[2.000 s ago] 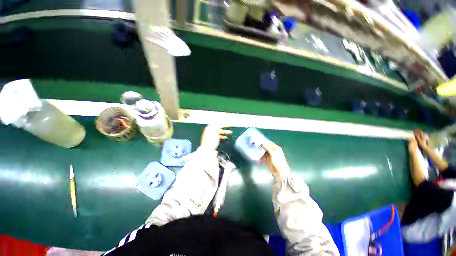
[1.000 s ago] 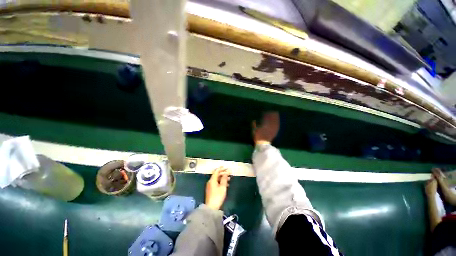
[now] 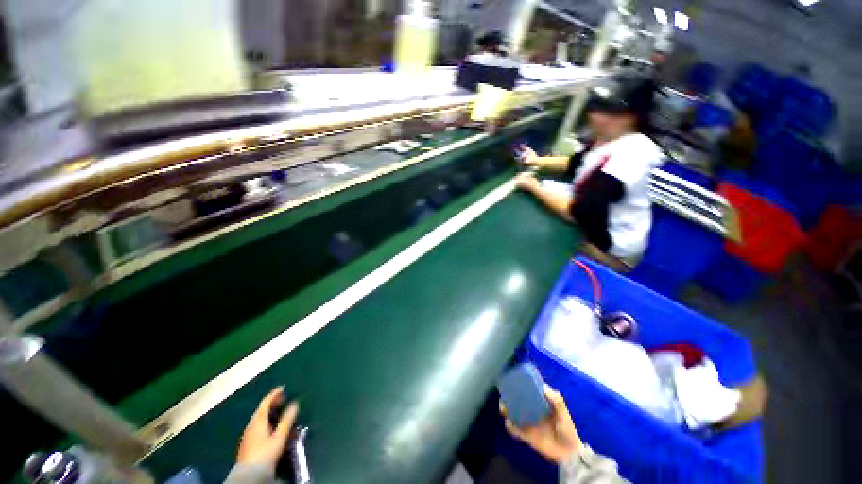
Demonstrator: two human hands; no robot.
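My right hand (image 3: pixel 556 433) holds a blue-grey socket adaptor (image 3: pixel 523 395) at the near edge of the blue tote, with a smooth face showing. My left hand (image 3: pixel 263 433) is low over the green bench, fingers curled with a dark gap or part between them. A silver tool (image 3: pixel 301 456) lies right beside it; blur hides whether the hand grips it. Part of another blue-grey adaptor (image 3: pixel 184 476) shows at the bottom edge, left of my left hand.
The blue tote (image 3: pixel 652 416) holds white bags and a round gauge with red hose. A pale rail (image 3: pixel 321 321) separates the bench from the belt (image 3: pixel 284 255). A post (image 3: pixel 66 388) and bottle cap (image 3: pixel 52 468) are lower left. Another person (image 3: pixel 614 180) works farther along.
The view has swung right to the blue tote and other person. My right hand has come back from over the belt and now shows an adaptor in it.
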